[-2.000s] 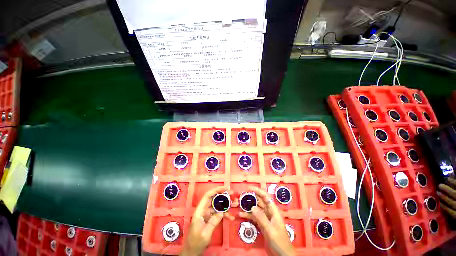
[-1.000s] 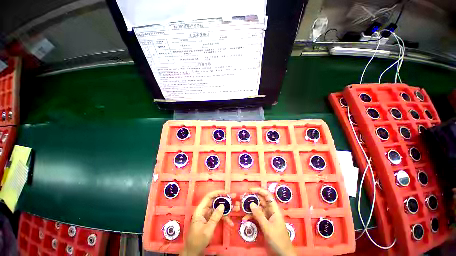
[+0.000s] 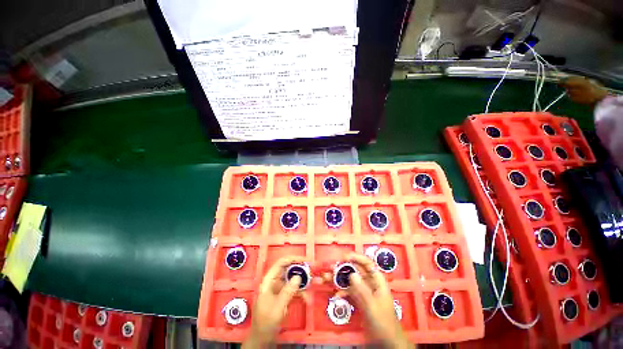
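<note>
My left hand [image 3: 277, 296] holds a round watch head [image 3: 298, 275] with its black face up. My right hand [image 3: 369, 293] holds a second watch head [image 3: 345, 274], also face up. Both hands are side by side over the lower middle of the orange-red compartment tray [image 3: 335, 241]. The thumbs rest on the faces. Most pockets hold one dark-faced unit. In the nearest row, white-silver discs lie in some pockets, such as the disc [image 3: 339, 310] between my hands. My hands partly hide the pockets beneath them.
Stacked trays [image 3: 509, 198] with units stand at right, with white cables [image 3: 502, 272] and a black flat case [image 3: 598, 204]. A person's hand [image 3: 584, 88] reaches in at upper right. Instruction sheets [image 3: 273, 88] stand behind the tray. Yellow paper [image 3: 26, 245] and other trays [image 3: 65, 324] are at left.
Both hands stay over the same pockets with the units, slightly farther apart. The neighbour's hand now shows at upper right. The black case is back in view over the right stack.
</note>
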